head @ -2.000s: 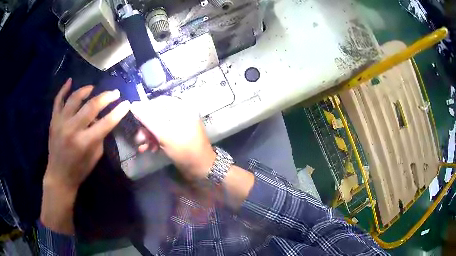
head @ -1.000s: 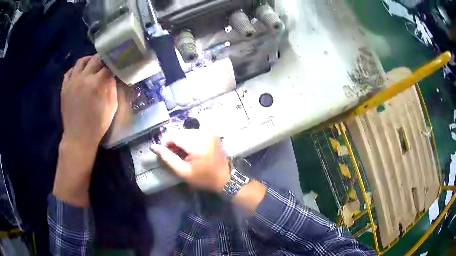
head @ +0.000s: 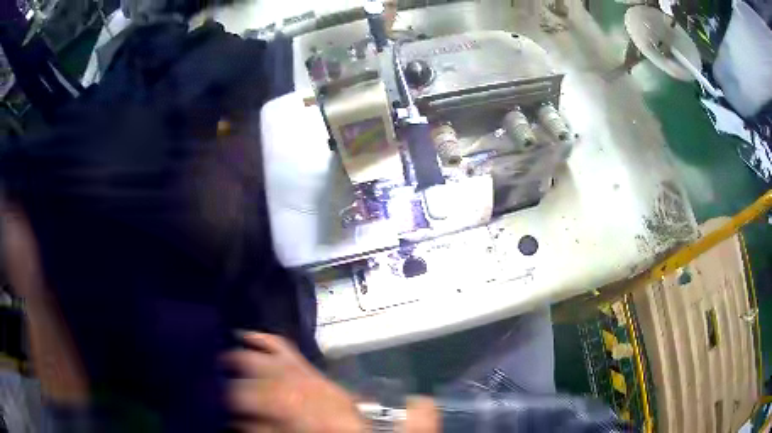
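Note:
A large dark navy garment [head: 152, 211] hangs bunched left of the overlock machine, with a small yellow spot near its top. My right hand [head: 283, 385], blurred, is at the garment's lower right side, below the machine's front edge, with its fingers closed on the cloth. My left hand [head: 25, 279] is at the far left edge, blurred and partly behind the cloth; its fingers are hidden. The presser foot and needle area [head: 372, 207] is lit, with no cloth under it. The pale cloth plate [head: 296, 203] is uncovered beside it.
The white machine bed [head: 609, 194] extends right. Ribbed tension knobs [head: 521, 127] stand on the machine head. A yellow bar [head: 719, 239] crosses above a slatted tan board [head: 703, 330] at right. A pale round disc [head: 663, 42] is at upper right. The green floor has scraps.
Both hands have moved away from the needle area, down and left. The dark garment is now raised into a big bunch at left. The view has shifted, showing more of the machine head.

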